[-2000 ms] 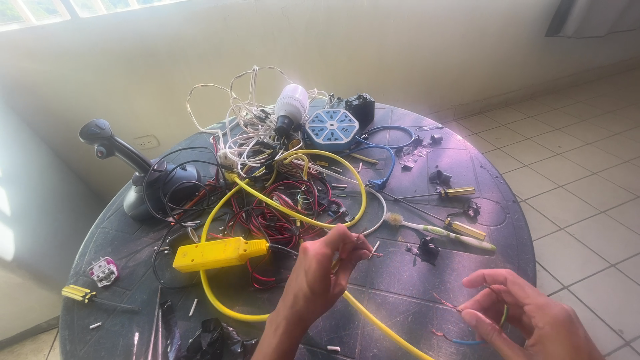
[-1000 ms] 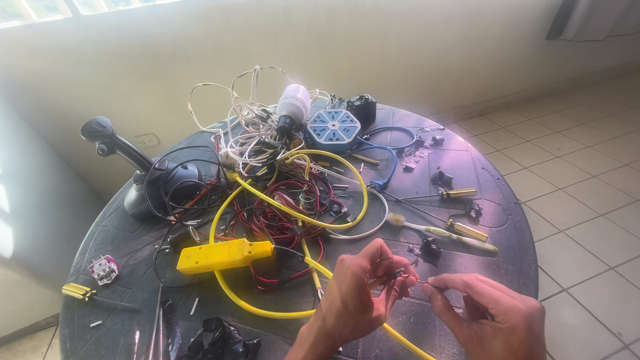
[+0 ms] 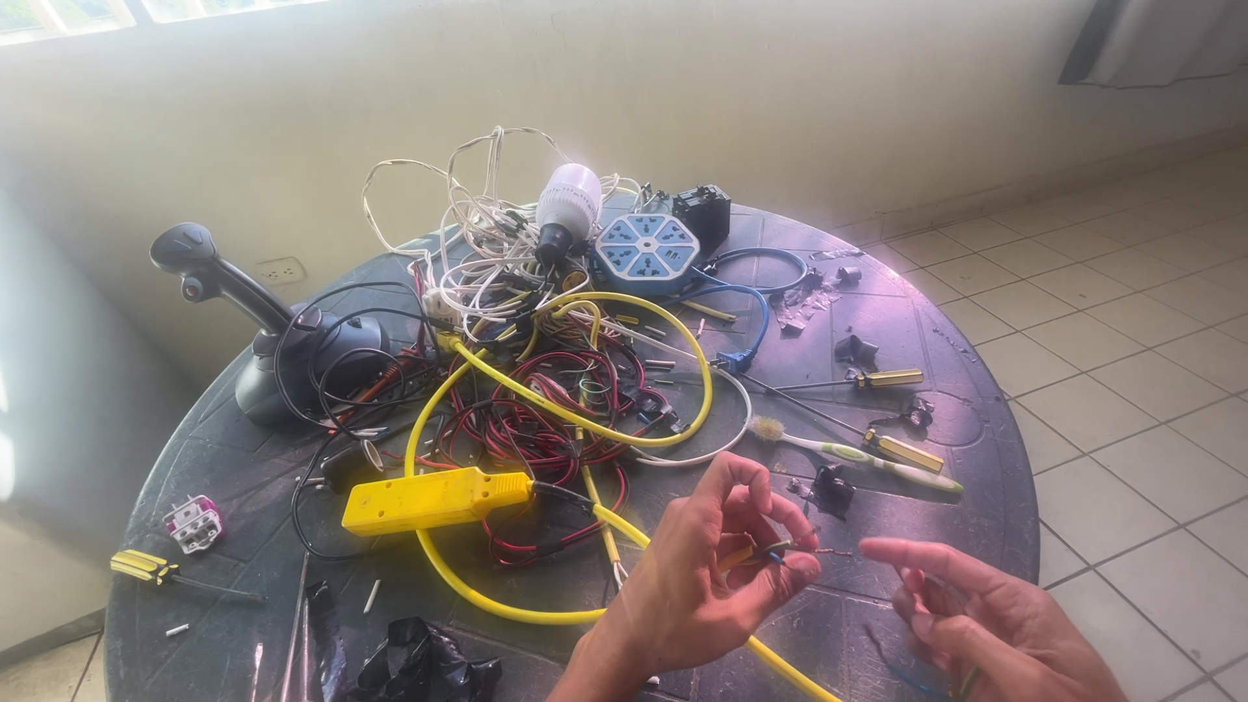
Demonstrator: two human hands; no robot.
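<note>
My left hand (image 3: 717,575) pinches the stripped end of a cable with several thin insulated wires (image 3: 775,551), whose bare copper tips point toward my right hand. My right hand (image 3: 994,614) is to the right, fingers curled on thin blue and green wires (image 3: 902,673) that hang below its fingertips; the fingers hide part of them. A yellow cable (image 3: 780,668) runs under my left hand from the heap of wires. To the left of my left hand lies a yellow power outlet block (image 3: 434,500). Red and black wires (image 3: 526,409) are tangled behind it.
On the round dark table (image 3: 234,643) stand a black joystick (image 3: 263,322), a white bulb (image 3: 568,205) and a blue-and-white power strip (image 3: 647,249). A toothbrush (image 3: 877,463) and yellow-handled screwdrivers (image 3: 907,452) lie at right. Crumpled black plastic (image 3: 419,668) sits at the front.
My hands came together between two seconds and one second ago, and now they are apart again, the right hand having moved right. The yellow outlet block has shifted slightly.
</note>
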